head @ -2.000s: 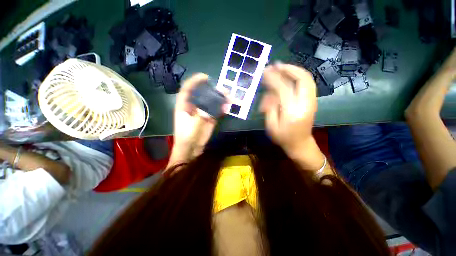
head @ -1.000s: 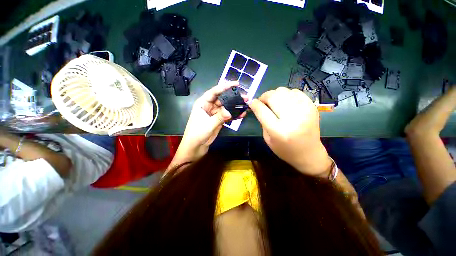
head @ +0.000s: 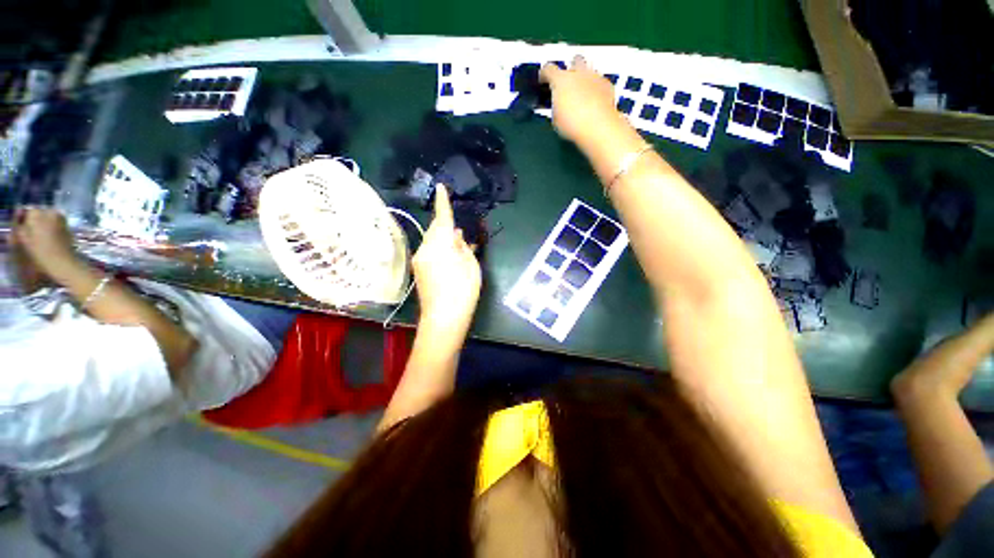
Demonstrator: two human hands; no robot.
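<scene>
My right hand (head: 580, 100) reaches to the bench's far edge. Its fingertips are at a small group of black parts (head: 532, 85) on top of white sheets; whether it grips one is unclear. My left hand (head: 448, 267) is at the near side of the left pile of black housings (head: 463, 174), its index finger extended; dark parts lie beside its fingers and a grip cannot be made out. A sticker sheet (head: 569, 268) with black squares lies slanted on the green mat between my left hand and right forearm. Its lower squares show white gaps.
A cream desk fan (head: 332, 234) stands left of my left hand. Another housing pile (head: 779, 234) lies right of my right forearm. Spare sheets (head: 667, 107) line the far edge. A brown cardboard box (head: 872, 104) is far right. People's arms show at both sides.
My right hand has moved from the middle to the far edge. My left hand has moved left to the pile, and the black part it held over the sheet is gone from there. The view has shifted.
</scene>
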